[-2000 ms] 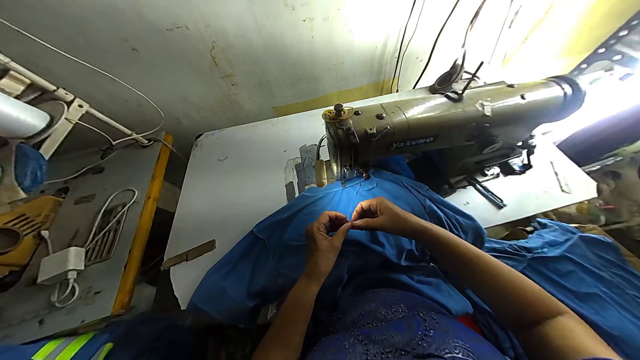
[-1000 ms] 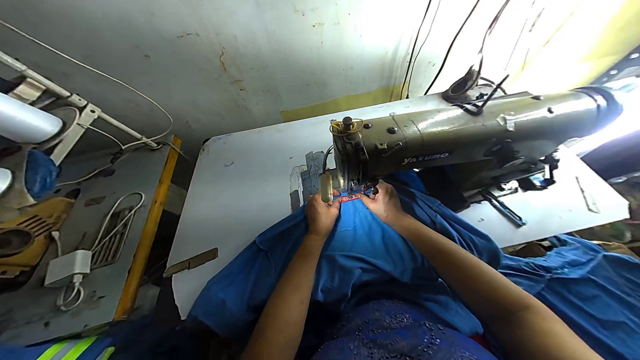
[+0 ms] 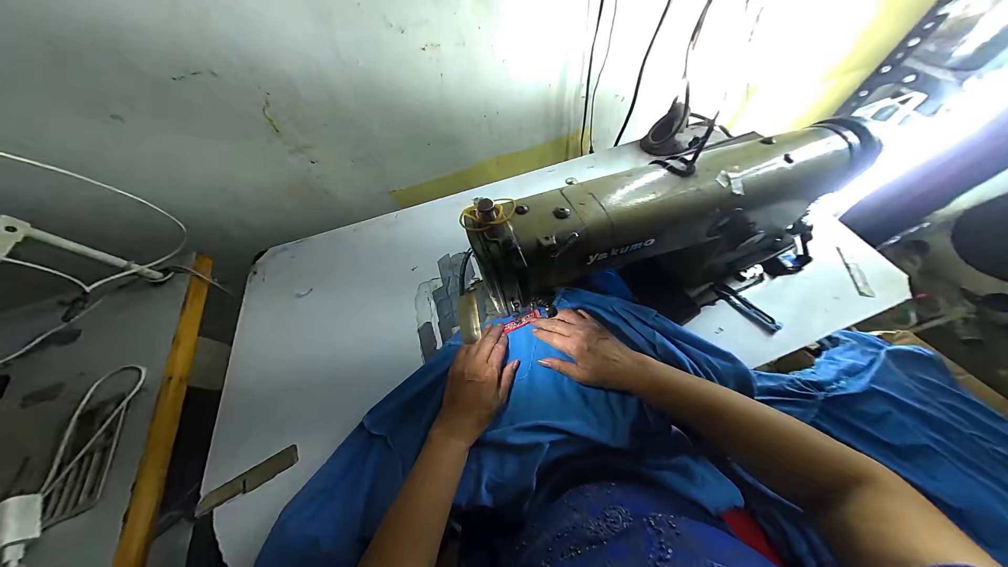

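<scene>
Blue fabric (image 3: pixel 543 402) spreads over the bed of a Yakumo sewing machine (image 3: pixel 630 213) and down over my lap. A small red label (image 3: pixel 520 321) bearing writing lies on the fabric, right at the needle area. My left hand (image 3: pixel 479 378) presses flat on the cloth, its fingertips at the label's left end. On the other side my right hand (image 3: pixel 587 350) rests on the cloth with fingers spread, fingertips near the label's right end. Neither hand grips anything. The needle tip is too small to make out.
The white sewing table (image 3: pixel 331 315) stands against a wall. A flat strip (image 3: pixel 248 480) lies at its left edge. A blue-handled tool (image 3: pixel 748 307) lies behind the machine arm. Left are a yellow wooden bar (image 3: pixel 169 409) and a white adapter (image 3: pixel 20 520). More blue fabric (image 3: pixel 890 417) hangs at right.
Two seconds ago my hands were together in front of the machine, pinching something small. They moved forward to the needle area with the red label, and now lie flatter on the cloth.
</scene>
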